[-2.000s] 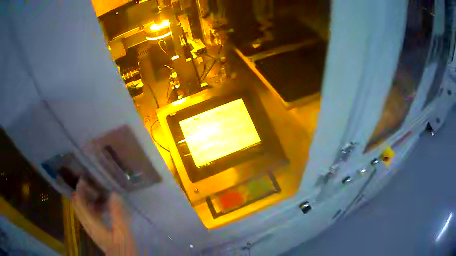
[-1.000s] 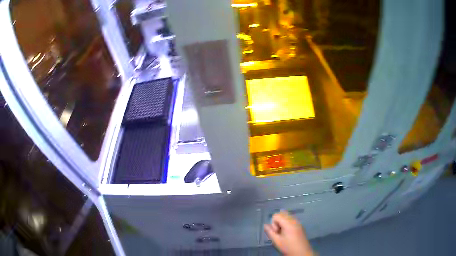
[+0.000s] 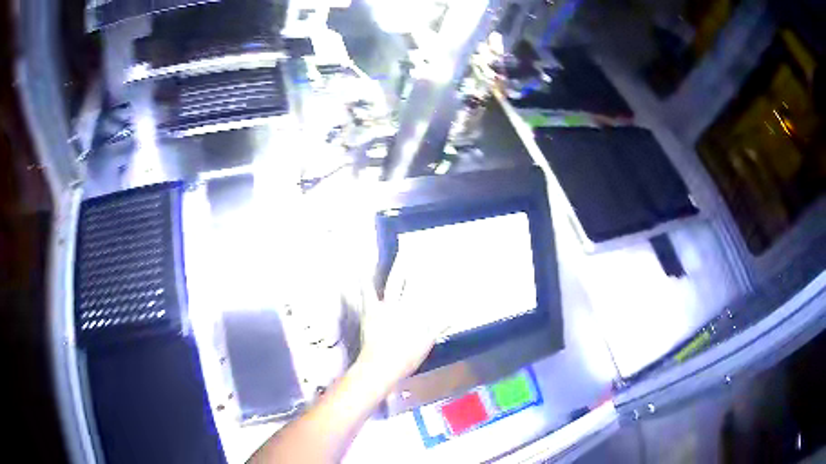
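The touchscreen point(image 3: 480, 272) is bright white in a thick black bezel, tilted in its metal housing at the middle. My left hand point(image 3: 395, 333) reaches in from the lower left over its lower left part. One finger points up along the screen's left edge and the thumb side is apart from it; I see nothing held. Glare and blur hide whether the fingertip touches the screen. A red patch point(image 3: 465, 412) and a green patch point(image 3: 513, 391) lie below the screen. My right hand is not in view.
A pocket tray with silvery dots point(image 3: 127, 258) and a dark tray point(image 3: 149, 399) lie at the left. Another pocket tray point(image 3: 226, 97) is behind them. Black trays point(image 3: 616, 181) sit at the right. A bright gantry point(image 3: 426, 118) stands behind the screen. The front frame point(image 3: 688, 385) curves along the lower right.
The amber window is no longer in front of the touchscreen, and the machine's inside shows directly. The view is closer. A hand seen low in front of the machine is now at the screen.
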